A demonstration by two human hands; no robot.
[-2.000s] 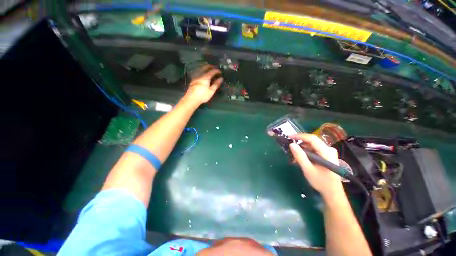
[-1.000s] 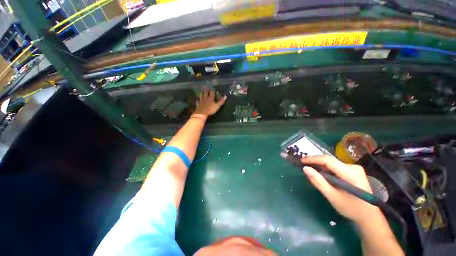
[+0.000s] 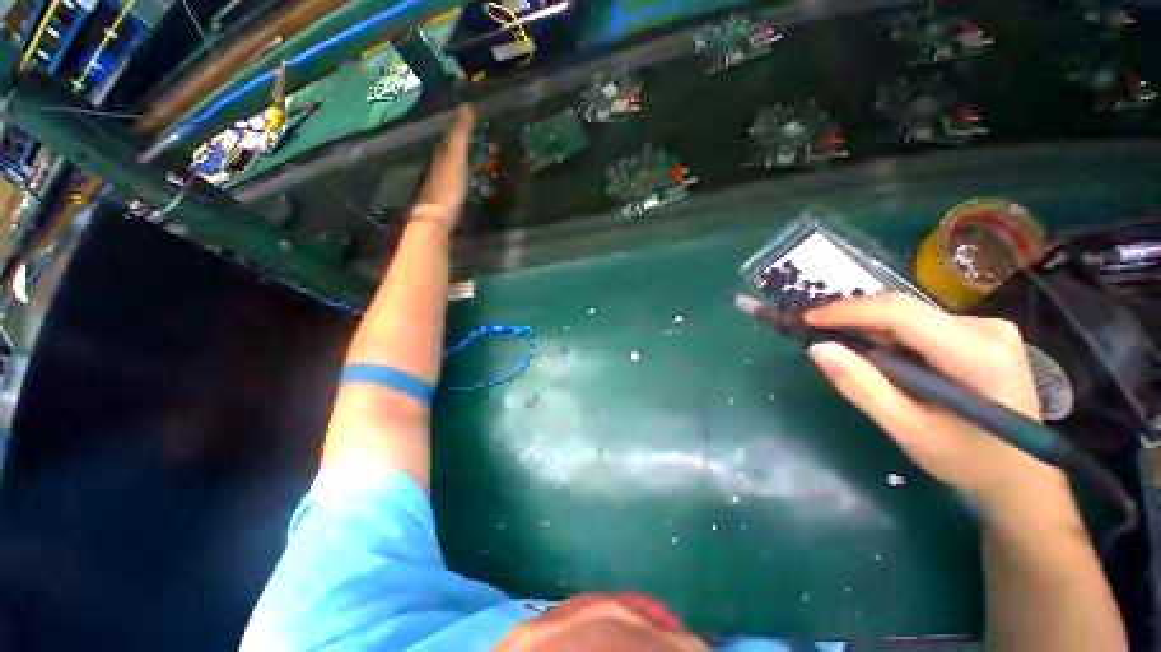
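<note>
My left hand (image 3: 446,178) reaches out over the dark conveyor belt, seen edge-on with its fingers pointing away. Its palm side is hidden, so I cannot tell whether it holds anything. A board with red parts (image 3: 484,171) shows just right of it, partly hidden. A plain green board (image 3: 554,140) lies farther right on the belt. My right hand (image 3: 949,369) grips the black soldering iron (image 3: 970,410), its tip pointing left at the near corner of the clear component tray (image 3: 834,259). Small black components (image 3: 792,283) lie in the tray.
Populated boards (image 3: 649,180) lie along the belt (image 3: 579,242). An amber tape roll (image 3: 970,255) is beside the tray. A blue cord (image 3: 494,334) and pale scraps lie on the green mat (image 3: 637,510). A dark unit (image 3: 1108,318) is at far right. A green post (image 3: 204,204) stands left.
The view has swung. My left hand has turned edge-on, and more boards show just right of it. My right hand still holds the iron by the tray.
</note>
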